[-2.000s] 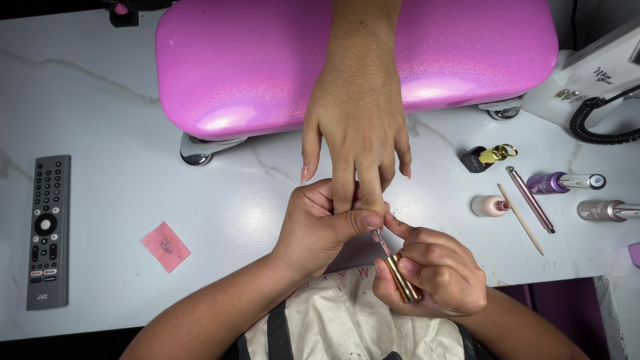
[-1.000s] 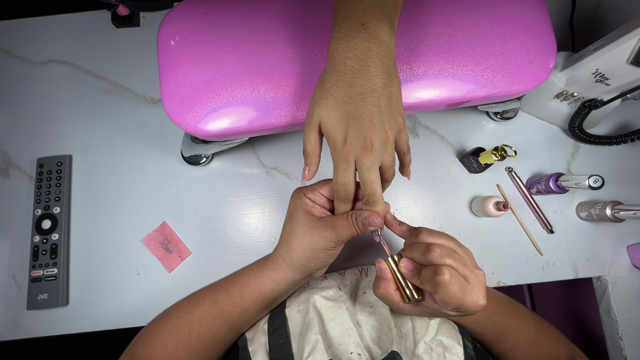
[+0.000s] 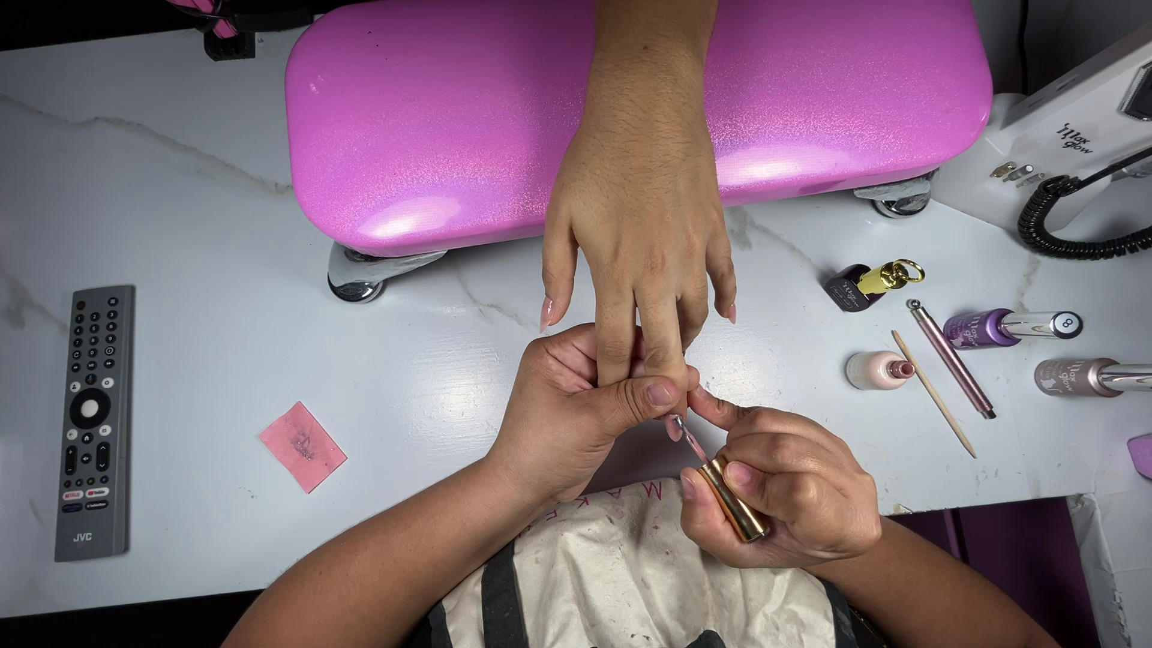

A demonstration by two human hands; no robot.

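Observation:
Another person's hand [image 3: 643, 234] reaches down from the top, its wrist over a glittery pink armrest [image 3: 432, 126]. My left hand [image 3: 576, 405] grips one of its fingers near the tip, thumb on top. In my right hand [image 3: 792, 481] is a nail polish brush with a gold cap [image 3: 733, 502]; its bristles touch the nail [image 3: 673, 427] of the held finger. An open pale pink polish bottle [image 3: 875, 370] stands to the right, beside a wooden stick [image 3: 934, 394] and a metallic pink tool [image 3: 952, 360].
Dark [image 3: 850, 290], purple [image 3: 979, 328] and mauve [image 3: 1073, 376] polish bottles are on the right of the white marbled table [image 3: 207, 225]. A white device with a coiled black cord [image 3: 1048, 225] stands behind them. A remote control [image 3: 94, 423] and a pink square [image 3: 303, 447] lie on the left.

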